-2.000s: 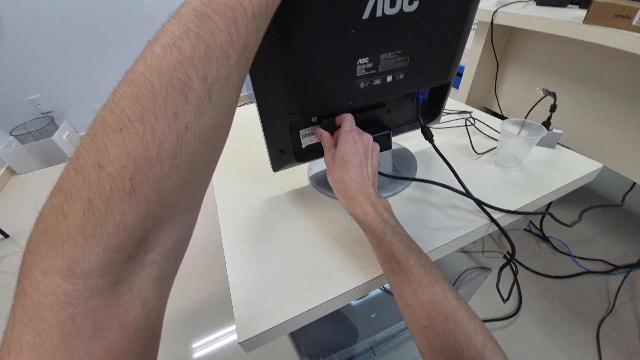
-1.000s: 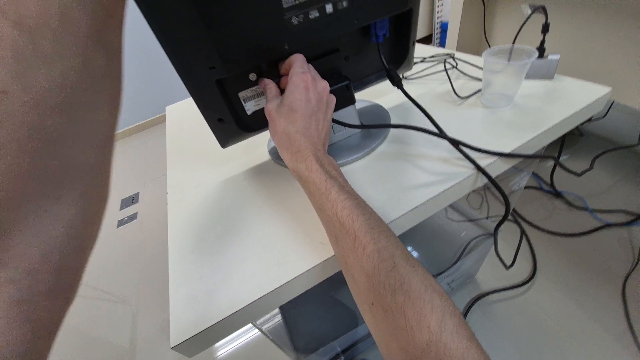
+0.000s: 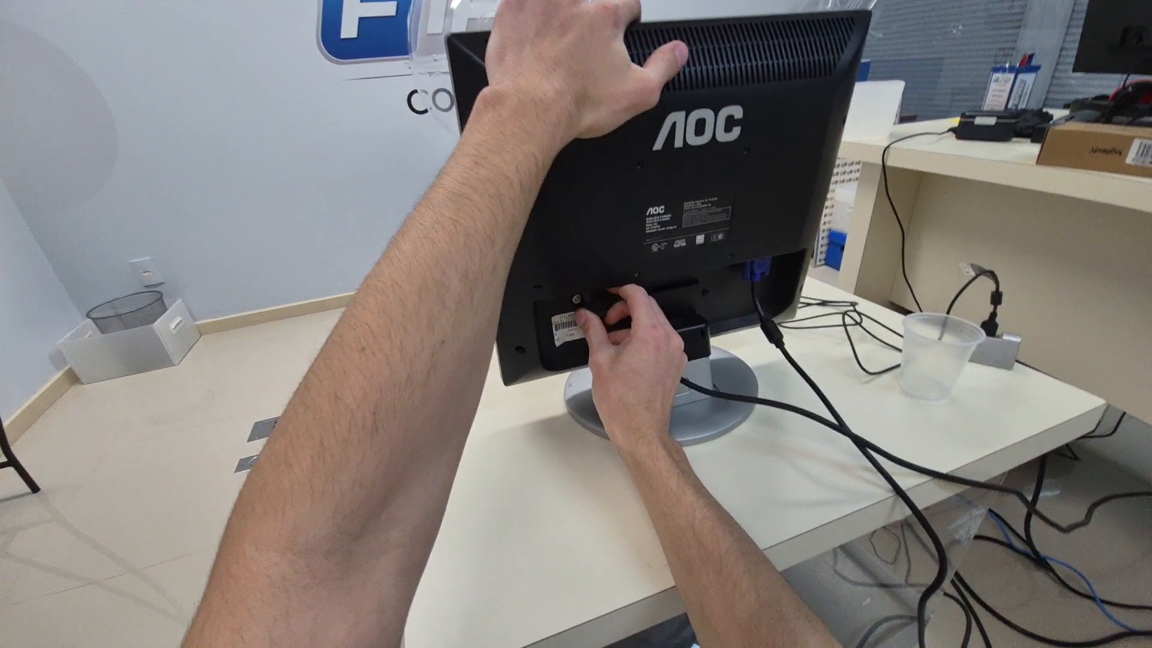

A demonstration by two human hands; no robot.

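The black AOC monitor (image 3: 783, 198) stands with its back towards me on a grey oval base (image 3: 720, 409). My left hand (image 3: 576, 63) grips the monitor's top edge, with part of it cut off by the frame. Low on the monitor's back, my right hand (image 3: 634, 360) pinches a black plug at the recess beside a barcode label (image 3: 566, 328). The fingers mostly hide that plug. A black cable (image 3: 765, 400) comes out from behind this hand and runs right. A blue VGA connector (image 3: 758, 268) with its own black cable sits in the recess's right part.
The white table (image 3: 522, 504) carries a clear plastic cup (image 3: 936, 360), thin black cables and a grey socket block (image 3: 997, 351). More cables hang over its right edge to the floor. A higher counter (image 3: 963, 153) holds a cardboard box (image 3: 1093, 148). A white bin (image 3: 135, 346) stands by the wall.
The view has swung up, bringing my left hand and the monitor's top edge into sight. My right hand stays at the same place on the monitor's lower back.
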